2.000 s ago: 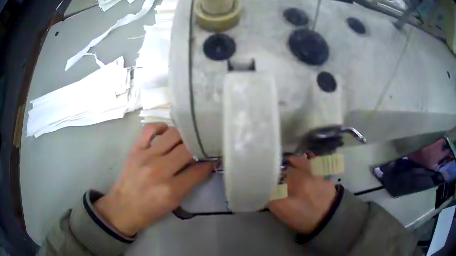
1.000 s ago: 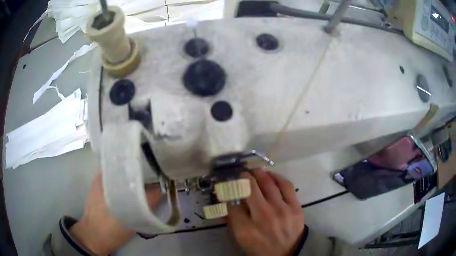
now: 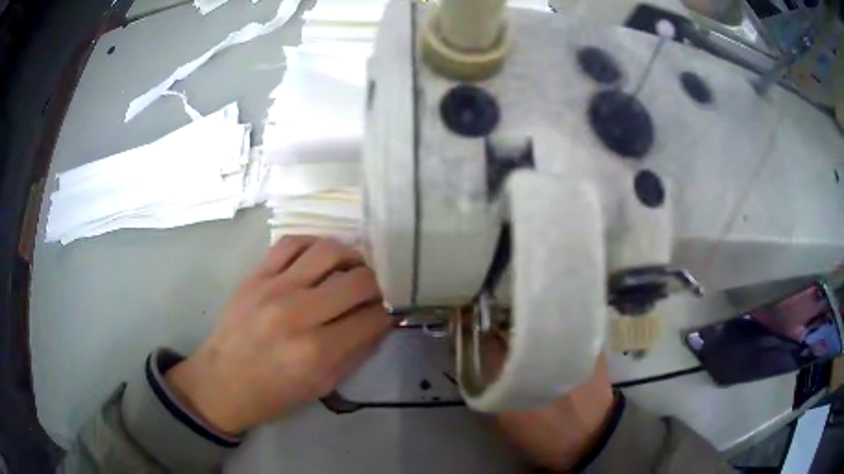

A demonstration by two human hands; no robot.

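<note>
The off-white sewing machine head (image 3: 574,120) fills the upper middle and right. Its thick curved guard (image 3: 555,296) hides part of the needle area. My left hand (image 3: 287,333) lies left of the needle area, palm down, fingers bent, fingertips at the needle plate (image 3: 416,366) by the machine's lower edge. I cannot see what its fingertips hold. My right hand (image 3: 564,417) is under and behind the guard, its fingers mostly hidden. No fabric shows clearly between the hands. White cut strips (image 3: 319,139) lie piled behind my left hand, against the machine head.
A fanned bundle of white pieces (image 3: 148,185) lies on the pale table (image 3: 120,305) at the left. A loose narrow white strip (image 3: 213,57) lies behind it. A dark smartphone (image 3: 768,335) lies at the right. A cream ribbed block (image 3: 637,333) sits beside the guard.
The view has swung left since one second ago, so the machine appears further right and the strip pile shows again. My right hand is now mostly behind the guard; my left hand is more visible.
</note>
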